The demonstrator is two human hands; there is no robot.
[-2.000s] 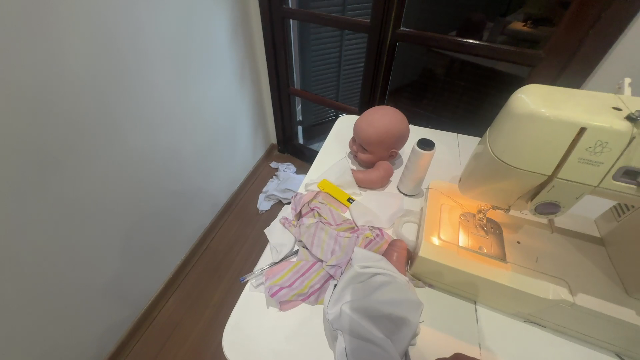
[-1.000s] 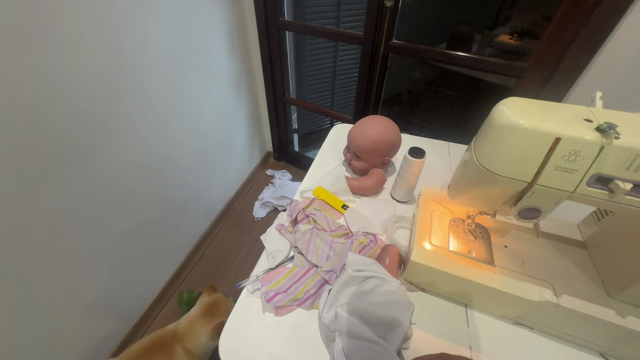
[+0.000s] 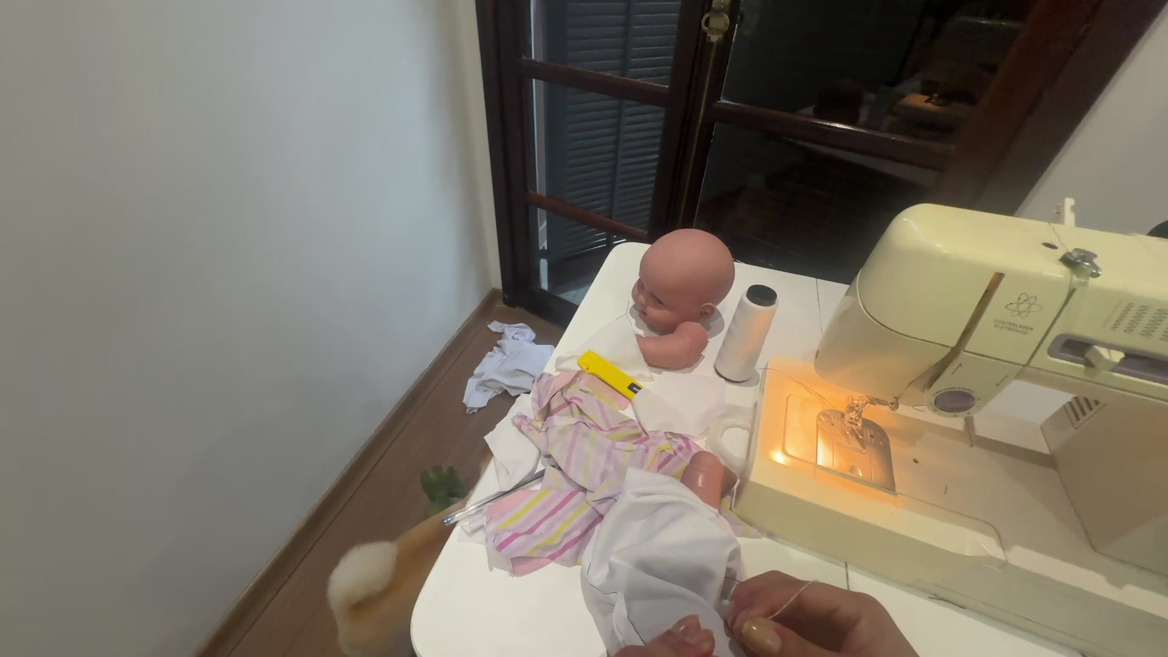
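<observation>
White fabric point(image 3: 652, 557) lies at the table's front, with a pink doll limb point(image 3: 707, 476) sticking out of its upper end. At the bottom edge my left hand point(image 3: 673, 641) pinches the fabric's lower part. Close beside it, my right hand point(image 3: 803, 616) has its fingertips together at the fabric's edge, with a thin thread looping over them; a needle cannot be made out. Striped pink and yellow cloth point(image 3: 584, 456) lies just beyond, with a yellow utility knife point(image 3: 610, 374) on its far edge. Both hands are partly cut off by the frame.
A cream sewing machine point(image 3: 967, 310), its lamp lit, fills the right side. A thread spool point(image 3: 746, 333), a doll head point(image 3: 684, 278) and a doll arm point(image 3: 673, 349) stand or lie behind. A pen point(image 3: 493, 497) lies left. On the floor are crumpled cloth point(image 3: 508, 362) and a furry animal point(image 3: 388, 584).
Both hands have come into clear view at the bottom, at the white fabric. The animal, seen at the lower left a second ago, has moved and now shows its hind part beside the table.
</observation>
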